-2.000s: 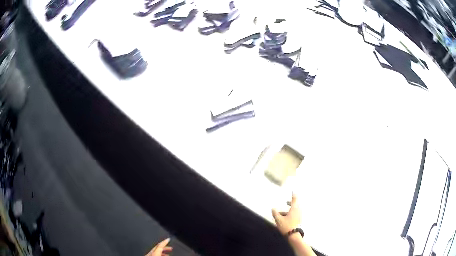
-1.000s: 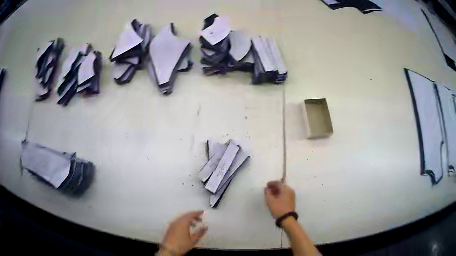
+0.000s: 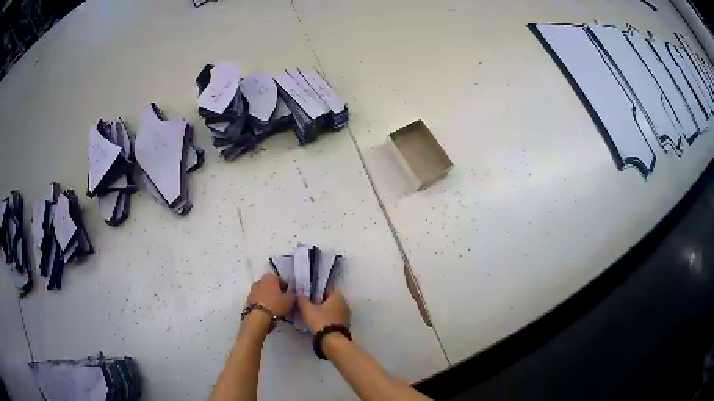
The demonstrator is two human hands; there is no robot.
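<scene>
A small group of narrow strip pieces [image 3: 304,270], pale on top with dark edges, lies fanned out on the table near the wearer. My left hand [image 3: 271,296] holds the strips at their near left side. My right hand [image 3: 325,311] holds them at their near right side. Both hands are bare, close together, with a bracelet on each wrist. The hands hide the near ends of the strips.
An open tan box [image 3: 420,155] stands beyond a board seam. Stacks of shaped pieces [image 3: 163,153] and strips [image 3: 311,98] lie in a row at the far left. A fanned stack [image 3: 82,381] is at the lower left edge. Long panels [image 3: 599,90] lie at the right.
Both hands have come together from either side and taken hold of the strips, which now stand closer to parallel. The view has turned, showing more of the long panels on the right.
</scene>
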